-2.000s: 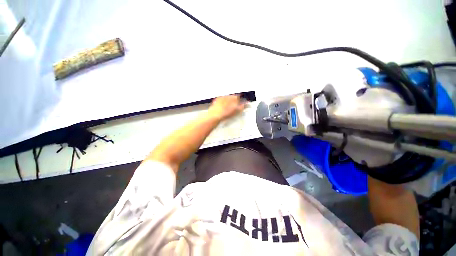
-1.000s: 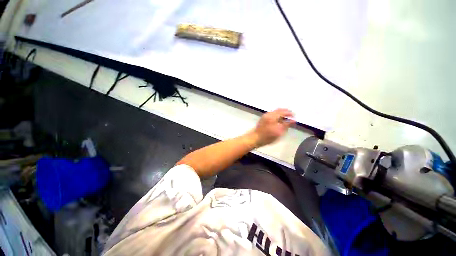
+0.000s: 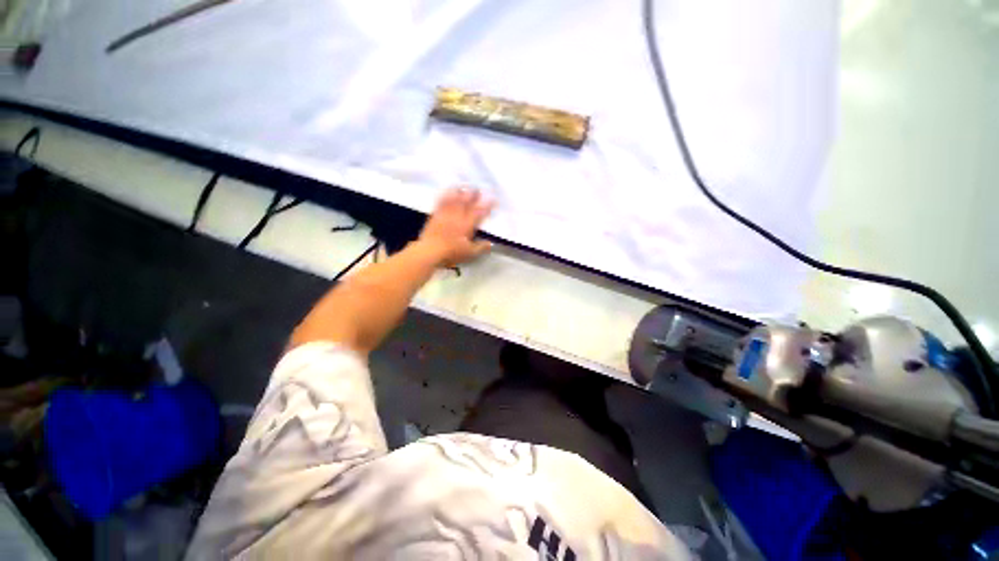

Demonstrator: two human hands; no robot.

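Note:
My left hand (image 3: 455,227) lies at the edge of the fabric lay (image 3: 613,276), fingers apart over the white top paper (image 3: 329,88). It partly covers the dark offcuts (image 3: 397,228), whose strips hang on the table edge. The cutting machine (image 3: 876,367) is at the right, its rounded base plate (image 3: 661,345) at the table edge, against the end of the lay. My right hand is not in view.
A mottled yellow-brown weight (image 3: 511,117) and a thin brown stick (image 3: 164,24) lie on the paper. A black cable (image 3: 756,225) runs across it to the machine. Blue bins (image 3: 131,444) (image 3: 772,488) stand on the floor. A red-brown block (image 3: 27,56) is at far left.
My left hand has moved left along the lay edge, from near the machine to the offcuts. The view has turned toward the left part of the table.

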